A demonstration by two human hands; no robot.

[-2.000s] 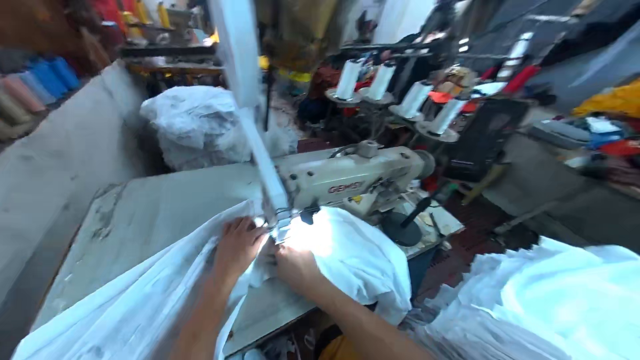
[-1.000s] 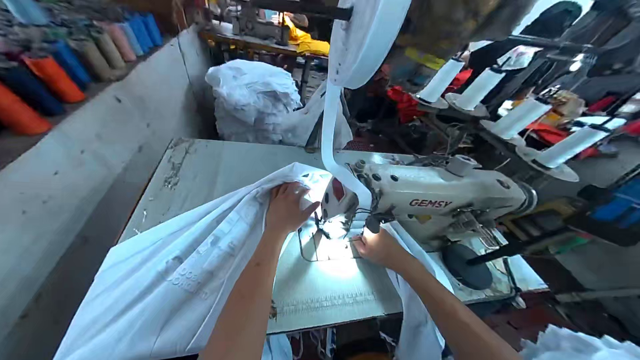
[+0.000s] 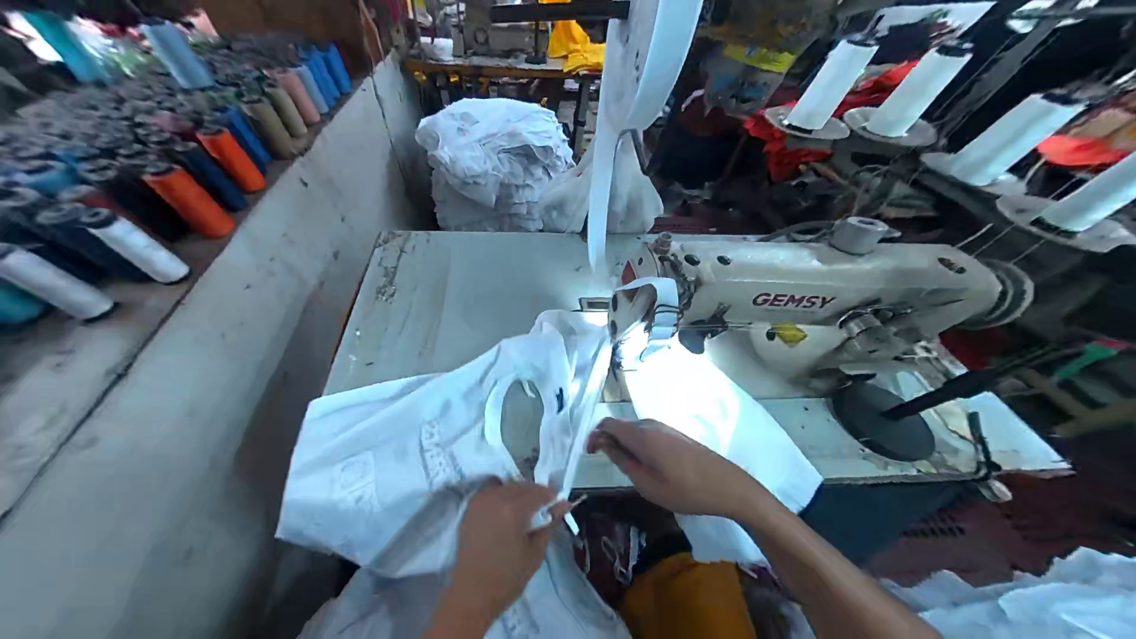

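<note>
A white garment (image 3: pixel 399 444) with a round neck opening lies over the left front of the sewing machine table. My left hand (image 3: pixel 510 524) grips its near edge at the table's front, with a narrow white strip at the fingertips. My right hand (image 3: pixel 643 457) is beside the strip, fingers bent; whether it pinches anything is unclear. Beyond both hands stands a Gemsy industrial sewing machine (image 3: pixel 799 284), its needle area brightly lit. White tape (image 3: pixel 602 195) hangs from a roll (image 3: pixel 652 62) above the machine head. More white fabric (image 3: pixel 719 417) lies right of the needle.
A concrete ledge (image 3: pixel 293 213) at left bears many thread cones (image 3: pixel 191 202). Behind the table (image 3: pixel 444 284) is a pile of white fabric (image 3: pixel 497 160). White thread cones (image 3: pixel 830 84) stand on a rack at upper right. More white cloth (image 3: pixel 1029 595) is at lower right.
My hands have come away from the needle area toward the table's front edge. The garment, spread to the left before, now shows its neck opening. White fabric now lies right of the needle.
</note>
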